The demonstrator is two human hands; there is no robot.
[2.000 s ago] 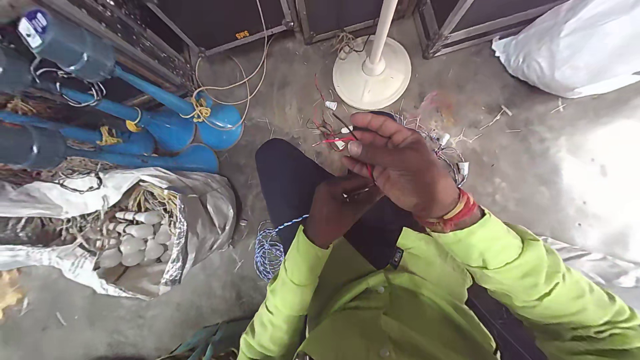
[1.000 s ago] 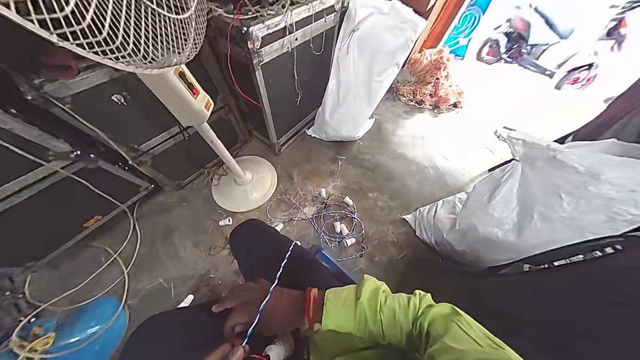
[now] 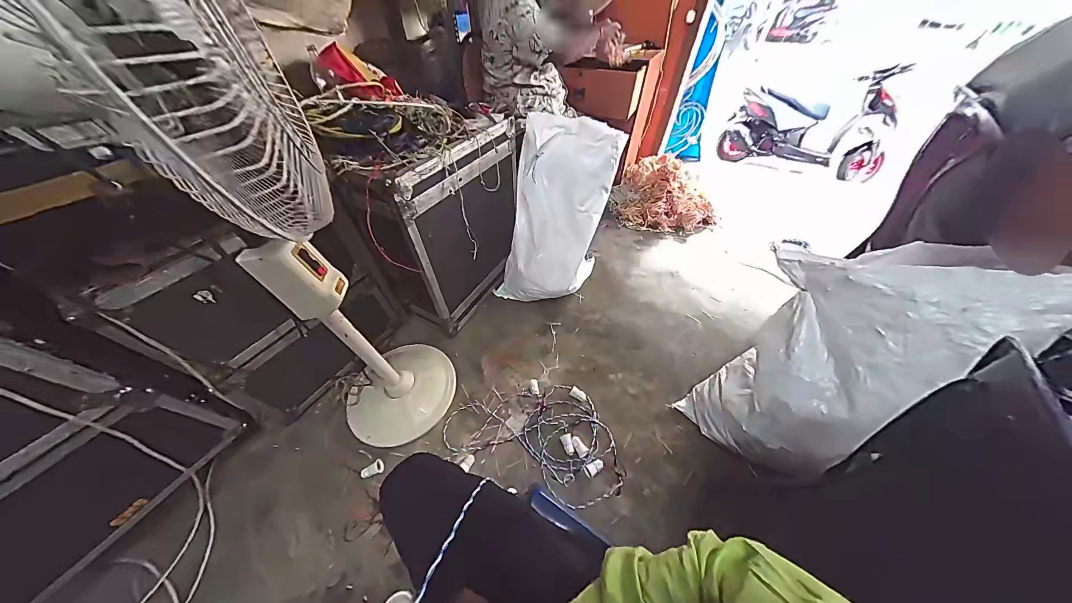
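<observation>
A blue-and-white twisted wire (image 3: 453,536) runs over my dark-trousered knee and out of the bottom edge. My hands are below the frame, apart from a sliver of skin at the bottom edge that I cannot assign to either hand. My green sleeve (image 3: 703,574) shows at the bottom right. In front of my knee, a loose coil of twisted wire (image 3: 548,427) with several white bulb holders (image 3: 579,445) lies on the concrete floor. One white holder (image 3: 372,469) lies apart, left of the knee.
A pedestal fan (image 3: 402,398) stands ahead left, beside black equipment cases (image 3: 461,226). White sacks (image 3: 559,201) stand ahead and at the right (image 3: 837,360). Straw-like material (image 3: 663,194) is heaped near the doorway, with a scooter (image 3: 808,126) outside. A person (image 3: 523,59) stands at the back; another is at the right edge.
The view has swung up and to the right. Both hands, in sight two seconds ago, have left the frame. The twisted wire, held between fingers one second ago, still crosses the knee.
</observation>
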